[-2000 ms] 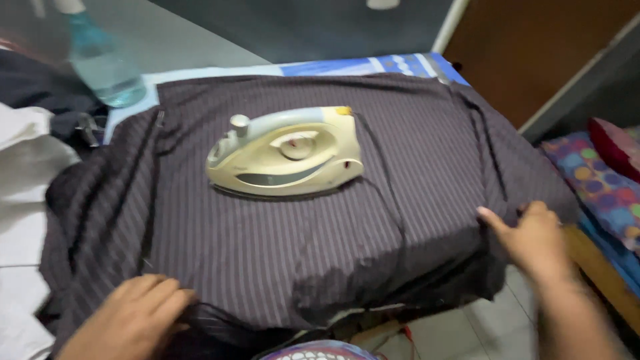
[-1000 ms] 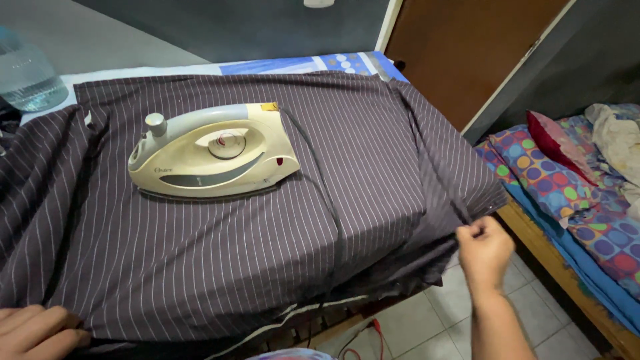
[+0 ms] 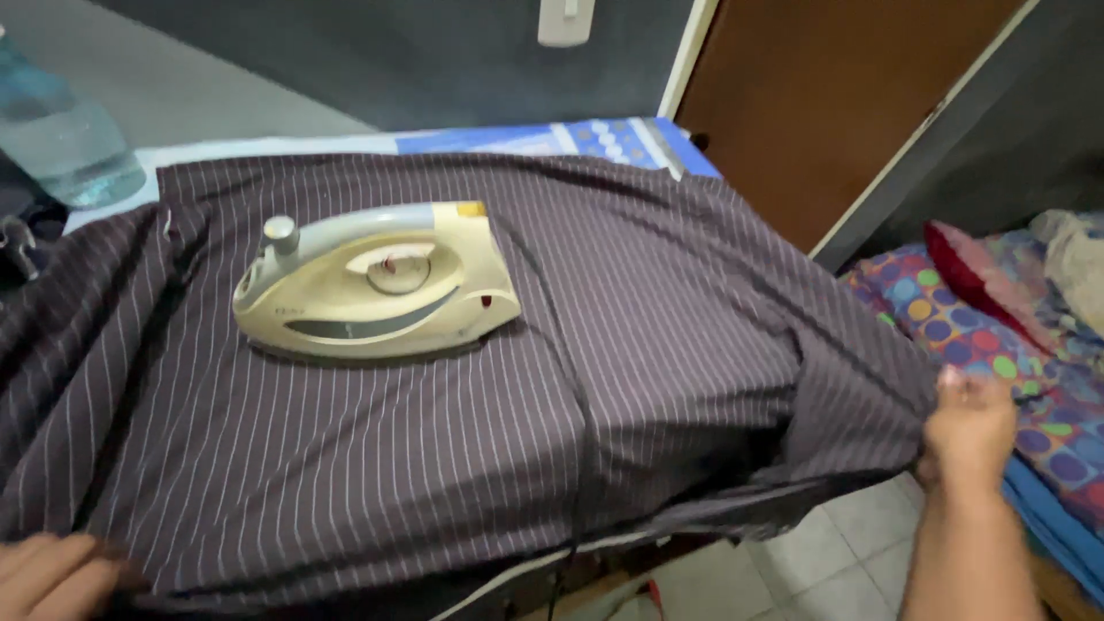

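Note:
A dark pinstriped garment [image 3: 673,345] lies spread over a table with a blue and white cover [image 3: 517,138]. On it rests a cream electric iron [image 3: 379,285], its soleplate against the cloth and its dark cord running down over the front edge. My right hand [image 3: 970,423] is closed on the garment's right part and holds it out past the table, pulled into folds. My left hand [image 3: 60,573], blurred and partly cut off by the frame, is at the garment's lower left edge; whether it grips the cloth is unclear.
A clear bluish spray bottle [image 3: 69,129] stands at the back left. Behind the table are a grey wall with a white switch plate [image 3: 565,21] and a brown door [image 3: 828,103]. To the right is a bed with dotted bedding [image 3: 957,319] and a red pillow [image 3: 975,267].
My right hand has moved out to the right and away from the table, stretching the garment's right part that it held lower down one second ago. The iron has stayed in place on the cloth.

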